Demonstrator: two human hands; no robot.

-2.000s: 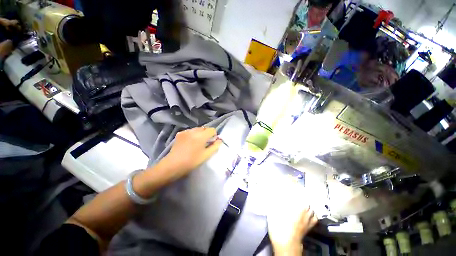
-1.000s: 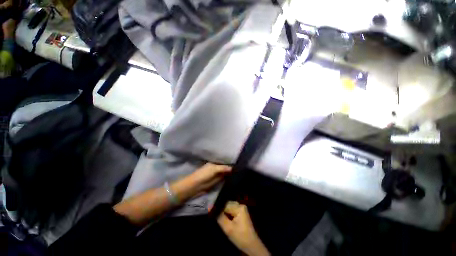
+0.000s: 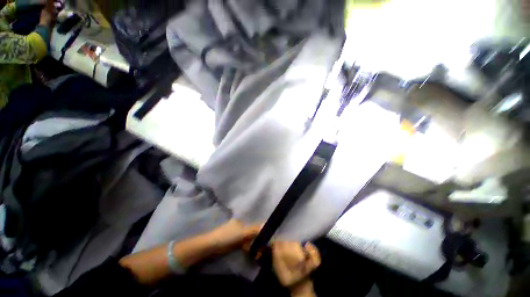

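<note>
The flat black binding tape (image 3: 287, 203) runs down from the needle area over the pale grey garment panel (image 3: 250, 168) to the panel's near edge. A tape guide (image 3: 319, 161) sits blurred around the tape below the presser foot. My left hand (image 3: 235, 233) is at the lower end of the tape, with its fingers on tape and cloth at the table's front edge. My right hand (image 3: 295, 261) is just right of the tape end, fingers curled; blur hides whether it holds anything.
A grey sewn heap (image 3: 250, 29) lies behind. A dark garment pile (image 3: 64, 174) is at the left. Thread snips (image 3: 411, 213) lie on the white table (image 3: 378, 223), with a black knob (image 3: 465, 249) at its right edge. Another worker's arm (image 3: 26, 46) shows at the upper left.
Since two seconds ago both hands have come down from the machine to the tape's lower end. In the last second my right hand has moved slightly right; the view has shifted and blurred.
</note>
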